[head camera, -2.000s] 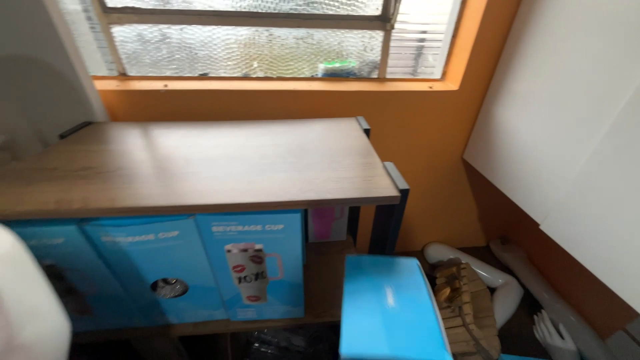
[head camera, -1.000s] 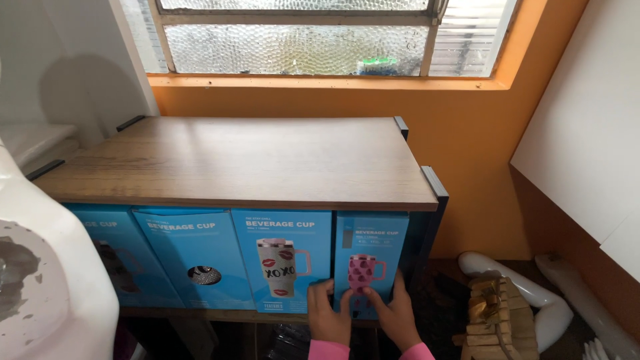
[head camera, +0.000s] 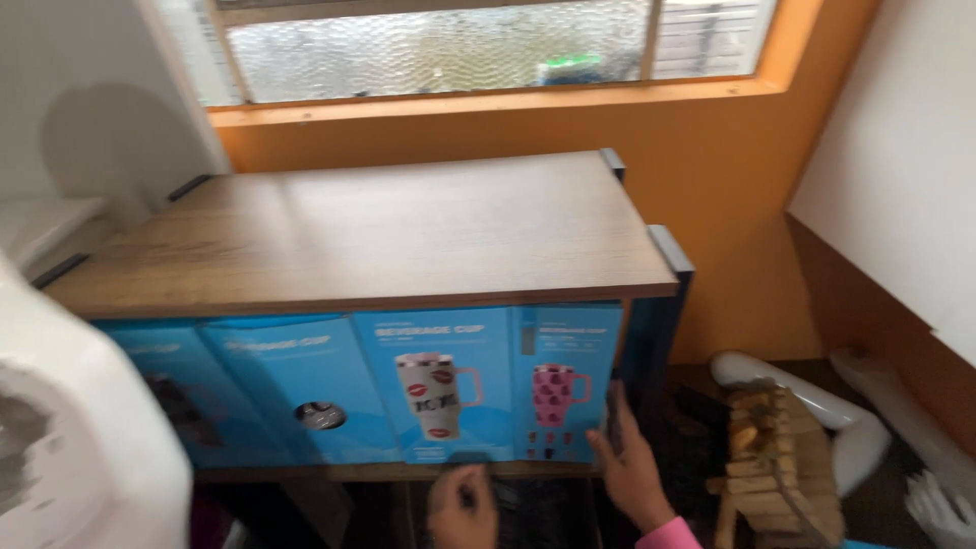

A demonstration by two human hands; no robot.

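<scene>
Blue beverage cup boxes stand in a row under the wooden shelf top (head camera: pixel 396 229). The rightmost box (head camera: pixel 568 381) pictures a pink patterned tumbler; beside it, another box (head camera: pixel 442 381) shows a white tumbler with lip prints. Farther left are a box with a round hole (head camera: pixel 286 381) and a partly hidden box (head camera: pixel 179 396). My right hand (head camera: pixel 629 457) is at the rightmost box's lower right edge, fingers raised beside it. Just below the lip-print box, my left hand (head camera: pixel 463 503) is blurred with its fingers curled; whether it holds anything is unclear.
A dark metal shelf leg (head camera: pixel 657 328) stands right of the boxes. On the floor at right lie a white mannequin arm (head camera: pixel 808 404), a mannequin hand (head camera: pixel 942 503) and a wooden slatted object (head camera: pixel 785 465). A white rounded object (head camera: pixel 91 427) fills the left foreground. Behind is an orange wall (head camera: pixel 724 168).
The rightmost box stood outside the row two seconds ago and is now in it. Since one second ago, my left hand has moved down from its front and my right hand has shifted to its right side.
</scene>
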